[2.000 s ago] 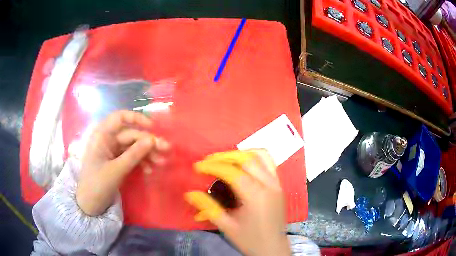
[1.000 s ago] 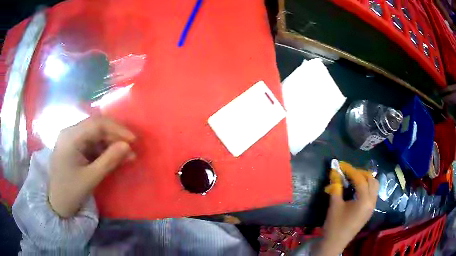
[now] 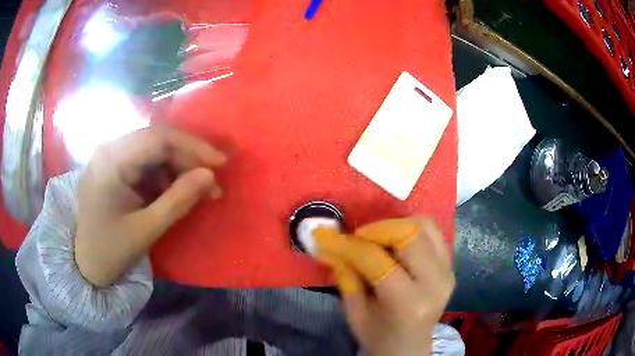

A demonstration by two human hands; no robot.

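Observation:
A round dark watch head [image 3: 320, 211] with a thin metal rim lies on the red mat [image 3: 271, 146] near its front edge. My right hand [image 3: 393, 271], with orange-yellow finger cots, pinches a small white wad [image 3: 308, 233] on the watch head's face. The wad and fingertips hide part of the face. My left hand [image 3: 143, 201] is bare and empty, fingers curled and apart, over the left of the mat. A white card with a slot [image 3: 402, 135] lies on the mat above my right hand.
A white tissue [image 3: 491, 132], a glass bottle [image 3: 560, 174], a blue bin [image 3: 609, 208] and blue bits [image 3: 529, 263] stand or lie at right. Clear sheet glares on the left mat. A red tray [image 3: 606, 35] is top right, a red basket [image 3: 571, 337] bottom right.
My right hand set the watch head down, picked up the white wad at right and brought it back onto the watch face. My left hand stays at left. The view has shifted.

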